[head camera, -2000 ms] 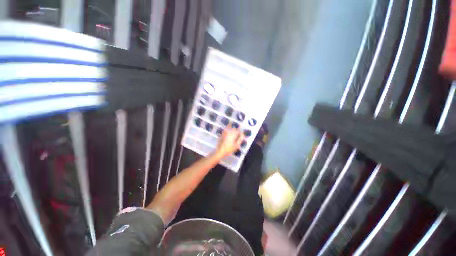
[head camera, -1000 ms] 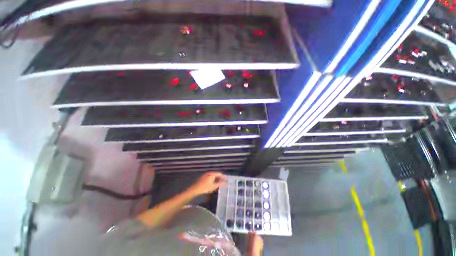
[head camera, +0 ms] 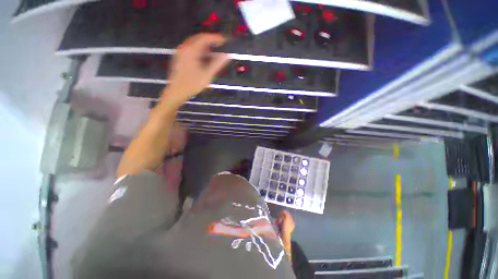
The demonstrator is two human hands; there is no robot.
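The white compartment tray [head camera: 319, 188] is held low in front of me, slightly tilted, with dark round watch heads [head camera: 281, 186] in several pockets and one column of bright-faced ones. My right hand [head camera: 286, 222] grips its near edge. My left hand [head camera: 196, 65] is raised at the front edge of a black rack shelf [head camera: 136, 32], blurred, thumb and fingers apart, with no unit seen between them. Two round units [head camera: 296, 35] with bright glints lie on that shelf, to the right of my left hand, among red glowing spots.
A white paper slip [head camera: 266, 14] lies on the shelf. More shelves are stacked below. A blue-and-white rack panel [head camera: 404, 82] stands right of them. A grey box [head camera: 84, 143] is at the left wall. The grey floor [head camera: 360, 218] has yellow lines.
My left hand has risen from the tray's left edge to the shelf front. The shelves appear closer and higher in view. The tray stays held low by my right hand.
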